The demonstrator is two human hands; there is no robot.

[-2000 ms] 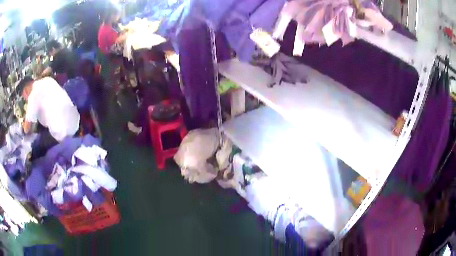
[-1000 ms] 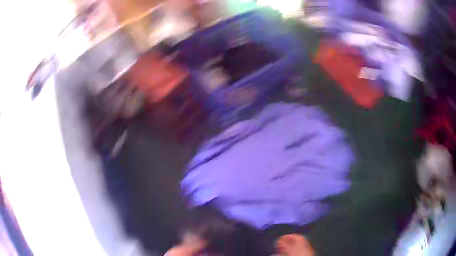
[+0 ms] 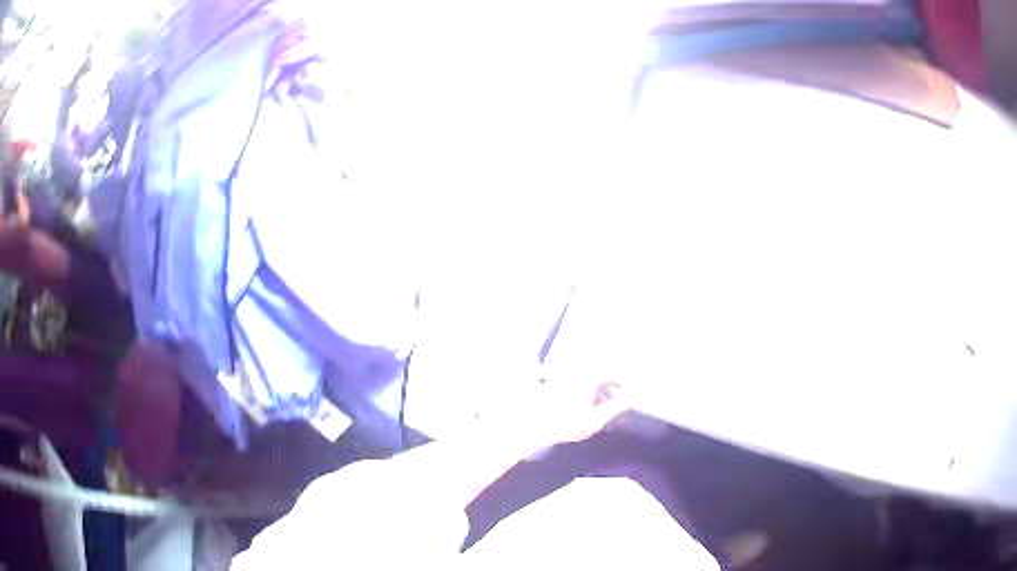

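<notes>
Blue-violet jackets (image 3: 190, 257) hang over the left end of the white pressing table (image 3: 803, 279). White tags (image 3: 331, 421) show at their lower edge. The middle of the view is washed out by glare, so cloth and table top merge there. Large blown-out white shapes (image 3: 591, 524) fill the bottom middle, with a purple strip between them. I cannot tell whether they are my arms or cloth. Neither of my hands can be made out clearly, nor anything held.
The table's front edge (image 3: 781, 455) runs down to the right over a dark area. A blue and tan band (image 3: 781, 50) lies along the back. A pale rail (image 3: 100, 499) and a dark red rounded shape (image 3: 148, 413) are at lower left.
The view has swung from the shelves, past a violet garment pile on the floor, to the pressing table. The fingers seen at the bottom edge a second ago are no longer distinct.
</notes>
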